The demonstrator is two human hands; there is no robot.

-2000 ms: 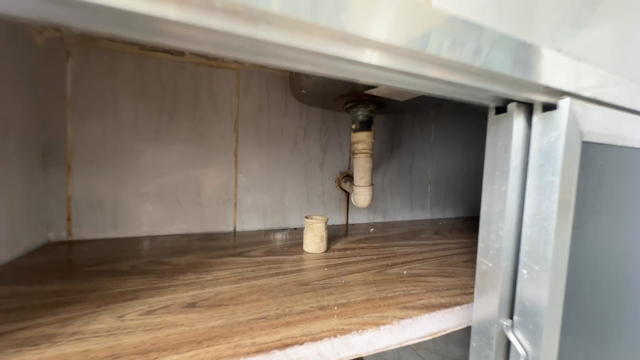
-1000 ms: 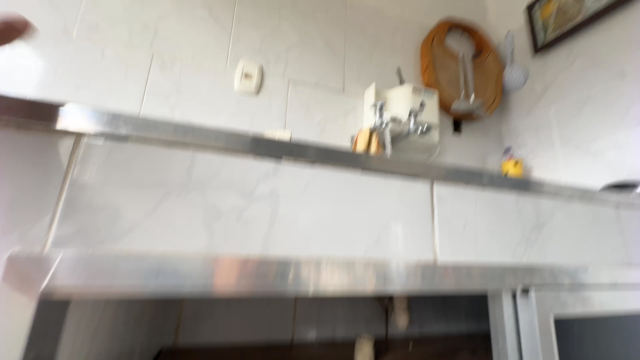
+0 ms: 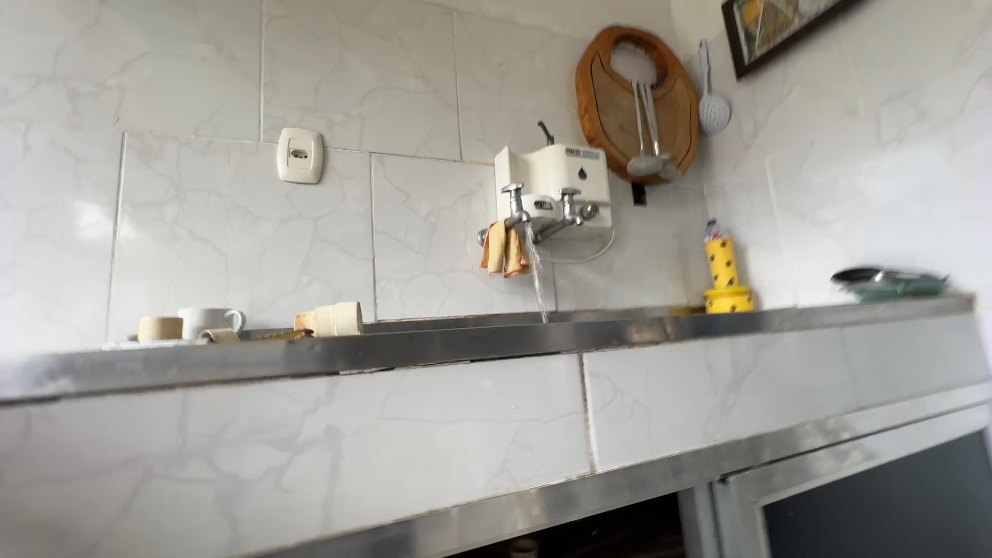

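Note:
Neither my left hand nor my right hand is in view. Water (image 3: 536, 271) runs from a metal faucet (image 3: 515, 208) on the tiled wall and passes out of sight behind the counter's rim. An orange-edged cloth (image 3: 505, 249) hangs over the faucet's pipe. Beside and behind it is a white water filter unit (image 3: 572, 174). A cream plastic pipe fitting (image 3: 337, 318) lies on its side on the counter. To its left are a white cup (image 3: 205, 322) and a beige ring-like piece (image 3: 160, 328). In the cabinet opening, the top of a pale cylindrical piece (image 3: 524, 547) just shows.
The steel counter edge (image 3: 465, 342) crosses the view above the tiled front and an aluminum cabinet frame (image 3: 542, 504). Yellow containers (image 3: 722, 275) and a pan-like item (image 3: 876, 277) sit at right. A wooden board (image 3: 639, 105) with utensils hangs on the wall beside a slotted spoon (image 3: 714, 112).
The view has risen from inside the cabinet to the counter and wall. A blurred part of a hand, at the upper left one second ago, is out of view.

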